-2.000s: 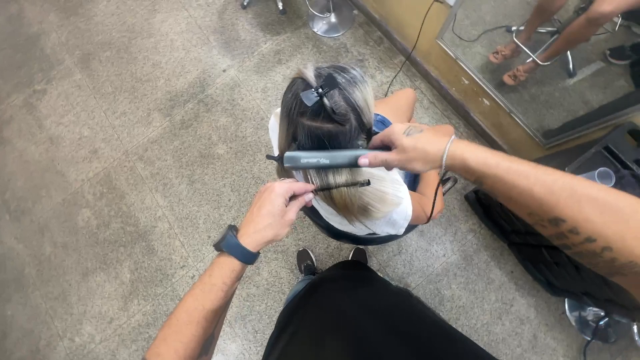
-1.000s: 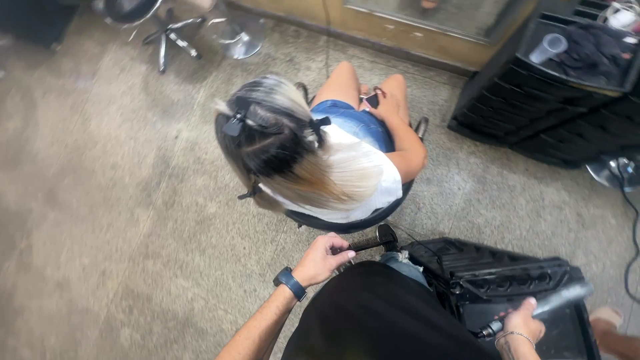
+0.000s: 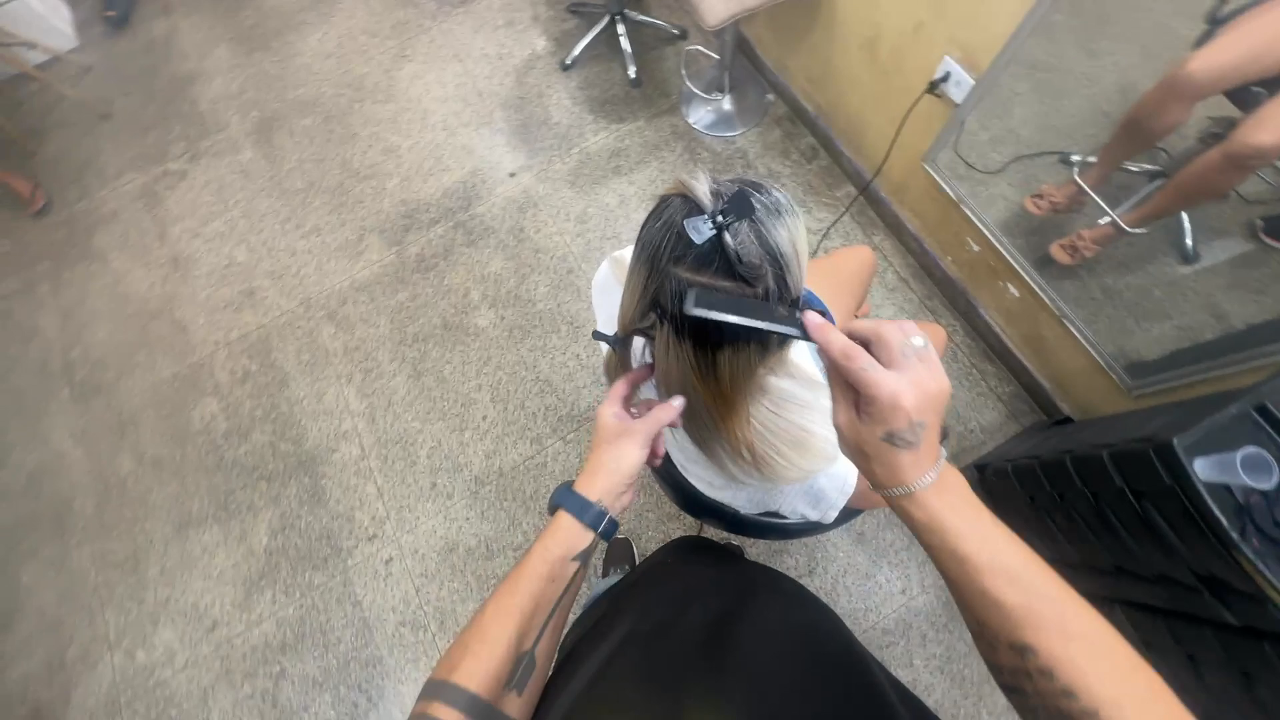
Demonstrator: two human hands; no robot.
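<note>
A seated person's long hair (image 3: 770, 410), dark at the roots and blond at the ends, hangs over a white top. My right hand (image 3: 890, 390) holds a black comb (image 3: 745, 310) by one end, its length lying across the hair at the back of the head. At the lower left of the hair is my left hand (image 3: 630, 430), thumb and fingers apart near the strands; whether it pinches any is unclear. A dark hair clip (image 3: 720, 218) holds hair up on the crown. Another black clip (image 3: 606, 339) sticks out at the left side.
On the right stands a black drawer cart (image 3: 1080, 480) with a clear plastic cup (image 3: 1236, 467) on top. A large mirror (image 3: 1120, 200) leans by the yellow wall, near a cord in an outlet (image 3: 953, 80). Chair bases (image 3: 724, 100) stand beyond the seated person.
The flat iron, in my right hand in both earlier frames, is out of view. My right hand now holds the comb at the hair; my left hand, which held a comb earlier, has come up beside the hair.
</note>
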